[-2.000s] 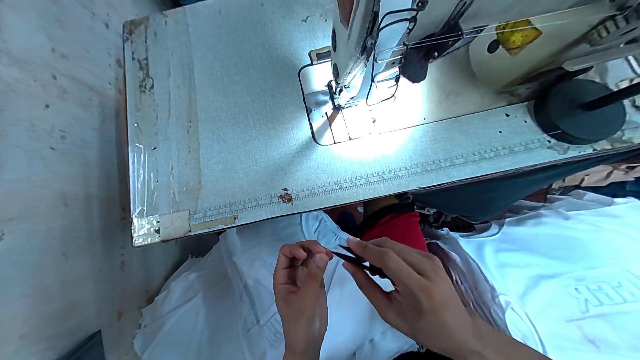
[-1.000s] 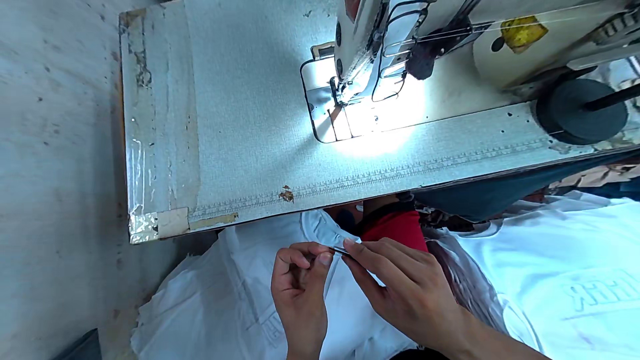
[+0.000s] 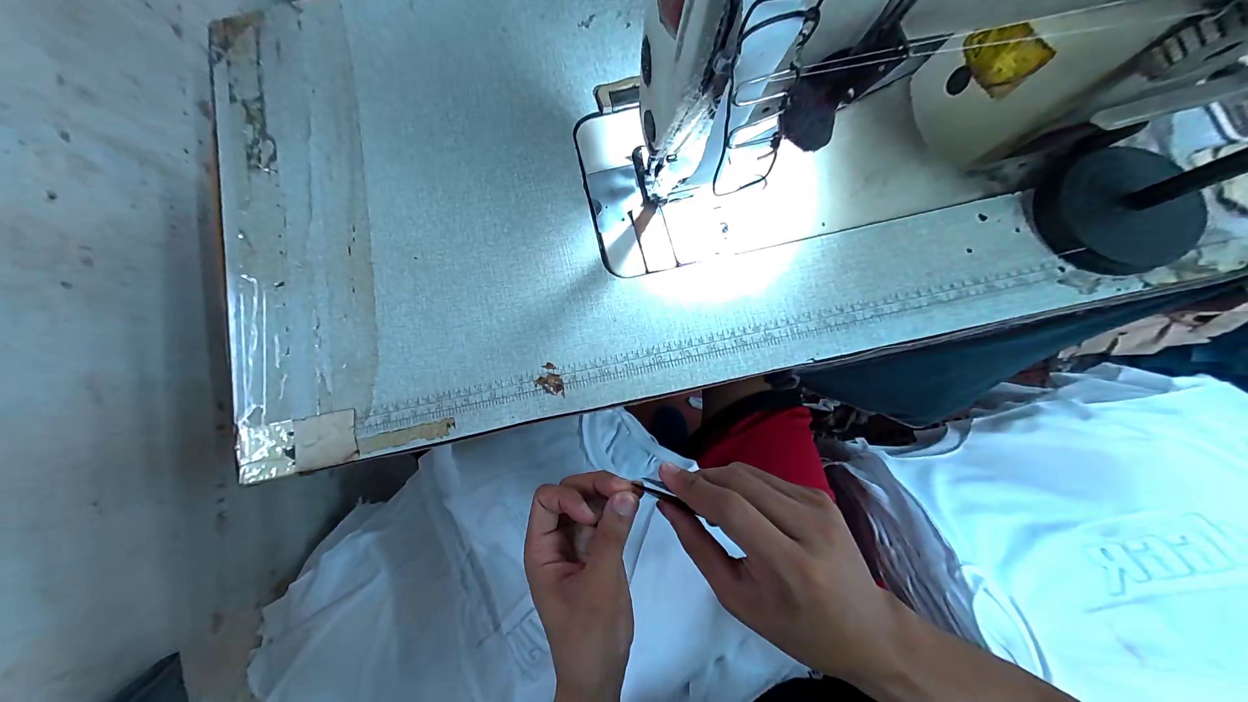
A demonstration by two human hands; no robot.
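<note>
My right hand (image 3: 780, 551) is closed around a small dark tool (image 3: 667, 495), which looks like thread snips; its tip points left at my other hand's fingertips. The thumb and index finger of my left hand (image 3: 585, 556) are pinched together at that tip; whatever lies between them is too small to make out. Both hands are over white fabric (image 3: 468, 546) on the lap, just below the front edge of the sewing table (image 3: 468, 292). Above them, the needle area of an industrial sewing machine (image 3: 663, 185) is brightly lit, with no fabric under the presser foot.
White garments (image 3: 1102, 526) with raised lettering lie in a pile at the right. A round black base with a rod (image 3: 1121, 210) stands on the table's right side. Printed ruler marks run along the table's front edge. A wall or floor surface (image 3: 97, 341) borders the left side.
The dark tool between my hands shows less of its length than two seconds ago, as my right hand's fingers have closed over it. Both hands remain in nearly the same place.
</note>
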